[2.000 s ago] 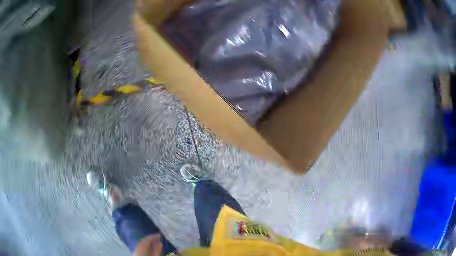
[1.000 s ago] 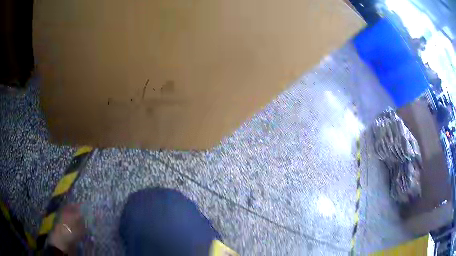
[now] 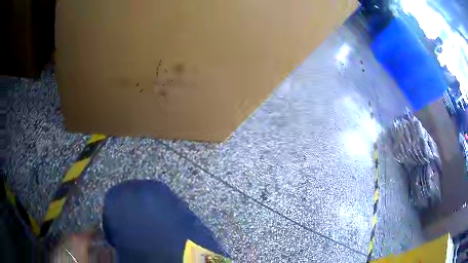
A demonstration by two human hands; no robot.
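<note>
A large brown carton [image 3: 169, 67] fills the upper left and middle, with one broad side towards me. Its lower edge is at the speckled floor, and faint dark specks and smudges show on that side. My left hand [image 3: 82, 249] is small, blurred and cut off by the bottom left edge, below the carton and apart from it. Its fingers cannot be made out. My right hand is out of the picture.
Yellow-black floor tape [image 3: 64, 185] runs at the left and more tape [image 3: 376, 198] at the right. A blue bin or box [image 3: 408, 64] stands upper right. Folded greyish bundles [image 3: 415, 154] lie beside brown board. My dark-clad knee [image 3: 149, 218] is low in front.
The view has swung from the carton's open top with dark bagged contents to its outer side. In the last second the carton's lower edge has shifted slightly up and my left hand lower.
</note>
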